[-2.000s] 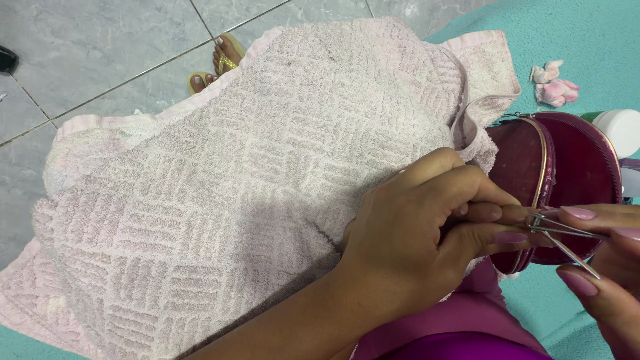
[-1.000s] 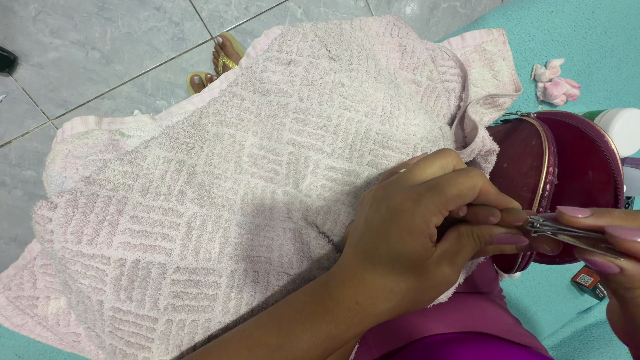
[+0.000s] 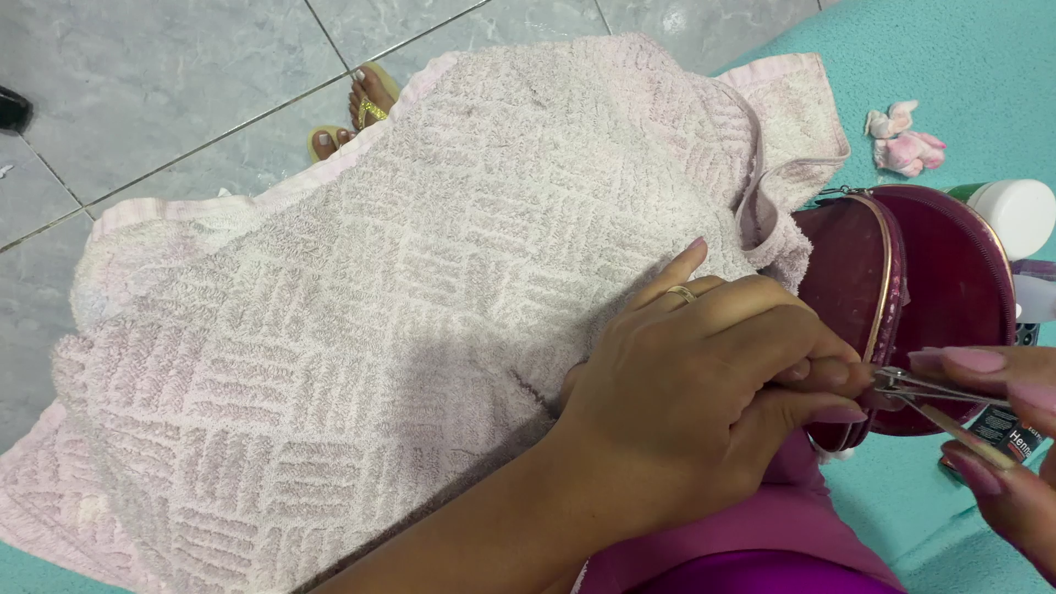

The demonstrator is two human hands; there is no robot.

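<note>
My left hand (image 3: 693, 371) lies over a crumpled pink and white towel (image 3: 454, 214) and grips a finger or toe (image 3: 829, 375) between thumb and fingers; which of the two I cannot tell. My right hand (image 3: 1011, 412), partly cut off by the right edge, holds a metal nail clipper (image 3: 895, 379). Its jaws are at the nail end of that digit, and its lever and body stand apart. The exact contact at the nail is too small to make out. A ring shows on my left hand, whose little finger points away from the others.
A burgundy zip case (image 3: 949, 297) lies open behind the clipper. Right of it are a white-lidded jar (image 3: 1019, 214) and a small dark box (image 3: 1002, 433) bearing writing. Stained cotton pieces (image 3: 903, 140) rest on the teal cover (image 3: 825, 99). Feet in yellow flip-flops (image 3: 371, 111) stand on the tiled floor.
The clipper's lever and body were close together one second ago and are now spread apart. My left hand's little finger has stretched out, and the ring has come into view.
</note>
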